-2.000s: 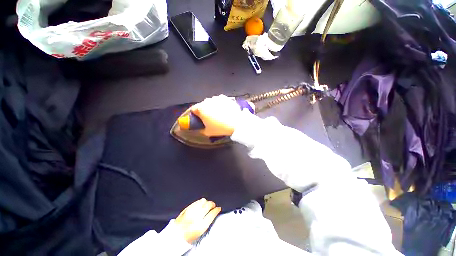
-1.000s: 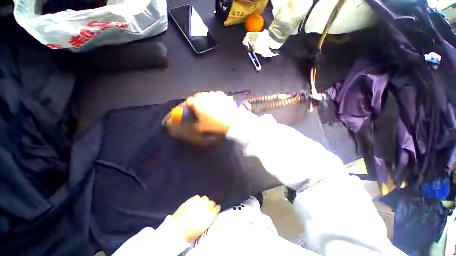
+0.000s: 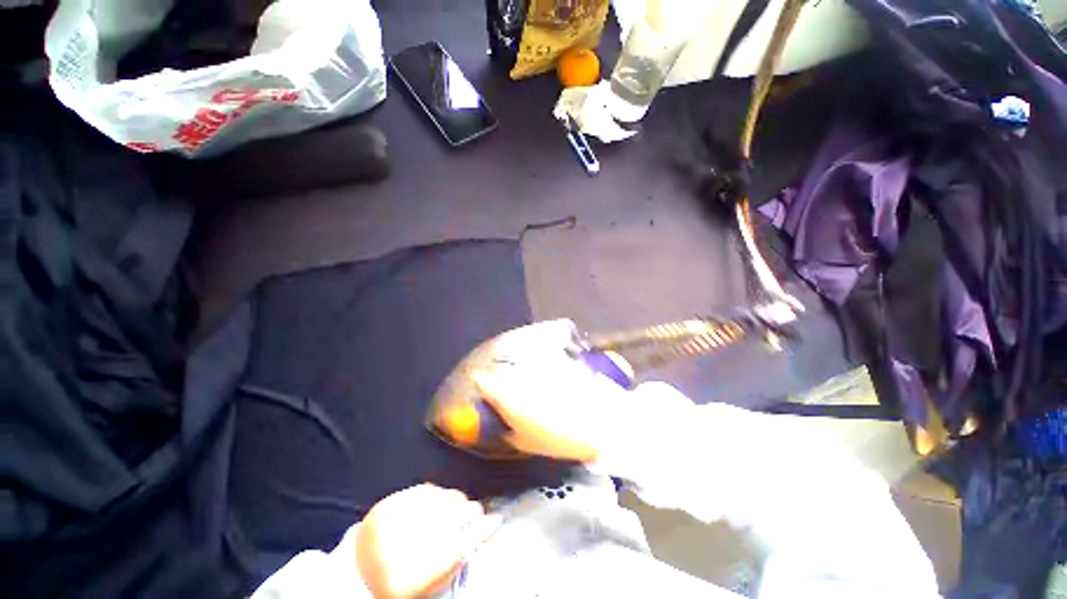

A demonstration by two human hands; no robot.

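Note:
A navy-black garment piece lies flat on the dark table, with a thin raised line or drawstring on it. My right hand grips the steam iron, whose tip points left; it is over the cloth's lower right part, near the table's front edge. Whether the soleplate touches the cloth cannot be told. My left hand is at the cloth's near edge, by my body, overexposed; its fingers seem curled and whether they pinch the cloth is hidden.
A ribbed hose runs right from the iron to a hanging line. A pile of dark garments lies left, shiny purple-black garments right. A white plastic bag, smartphone, orange fruit, tissue and small cutter lie at the back.
My right hand and the iron have moved towards me and slightly right, uncovering the cloth's far right corner. The hose has swung nearer too. My left hand has shifted slightly left and nearer.

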